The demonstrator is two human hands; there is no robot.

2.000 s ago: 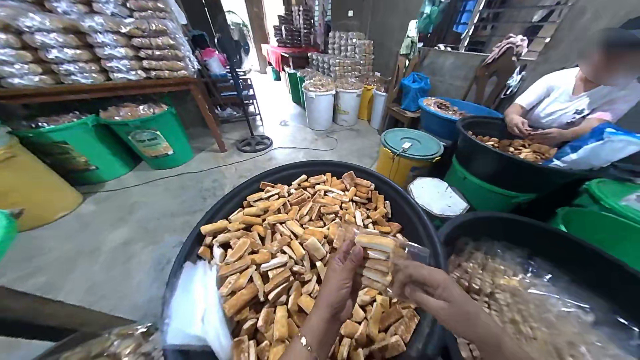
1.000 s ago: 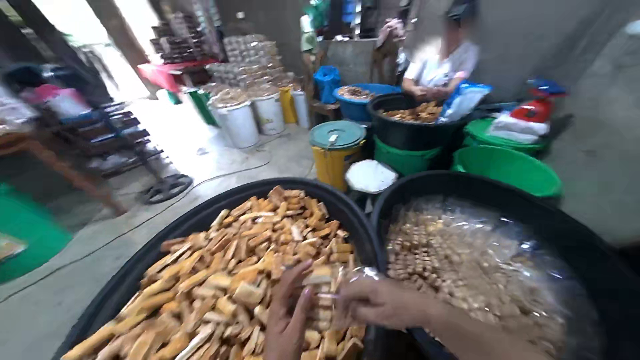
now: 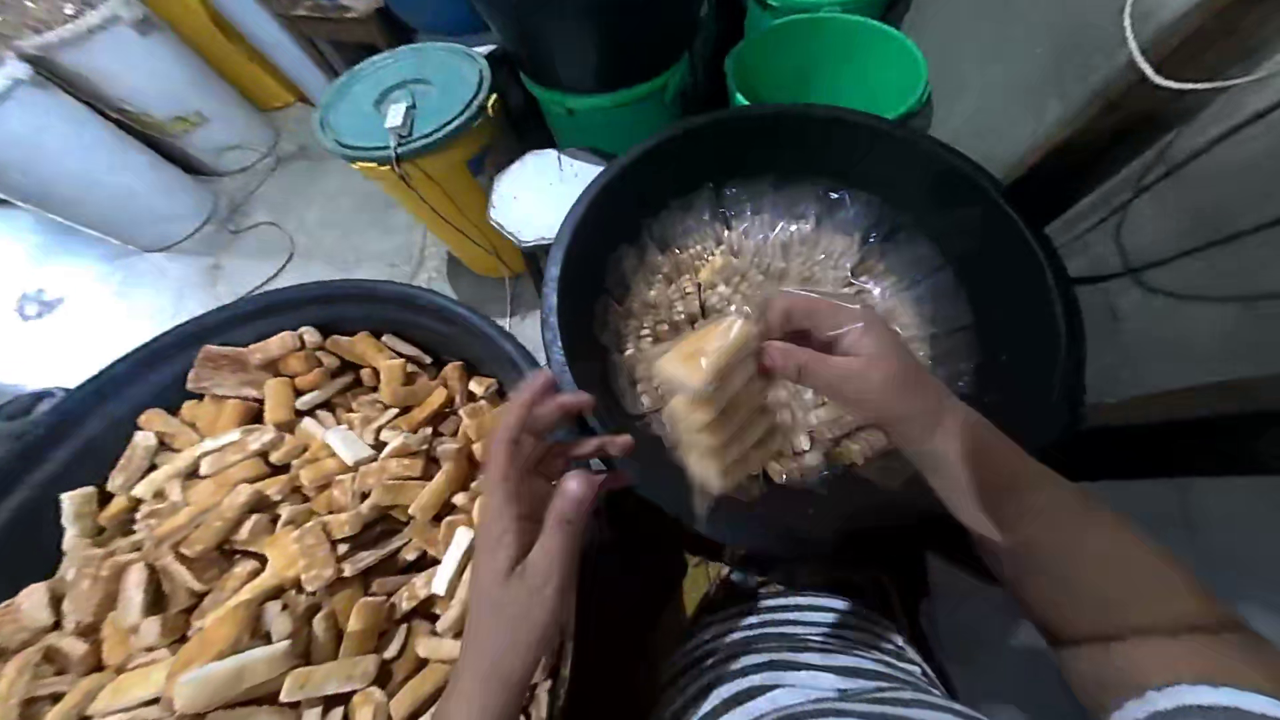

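My right hand (image 3: 850, 365) grips the top of a clear plastic bag of biscuit sticks (image 3: 715, 400), which hangs over a black tub (image 3: 1035, 300) on the right. Many filled clear bags (image 3: 760, 250) lie in that tub. Nothing is in my left hand (image 3: 540, 480); its fingers are spread above the adjoining rims of the two tubs. Loose golden-brown biscuit sticks (image 3: 300, 540) fill the other black tub (image 3: 400, 300) on the left, partly behind my left hand and forearm.
Beyond the tubs stand a yellow bucket with a teal lid (image 3: 415, 100), a white-topped container (image 3: 545, 195) and green buckets (image 3: 830, 65). White drums (image 3: 90, 150) are at the upper left. A thin cord (image 3: 285, 240) lies on the floor; dark cables (image 3: 1150, 270) run at the right.
Both hands were together at the bag over the loose sticks. Now my right hand holds the bag over the right tub, and my left hand is off it. The view has swung right and down.
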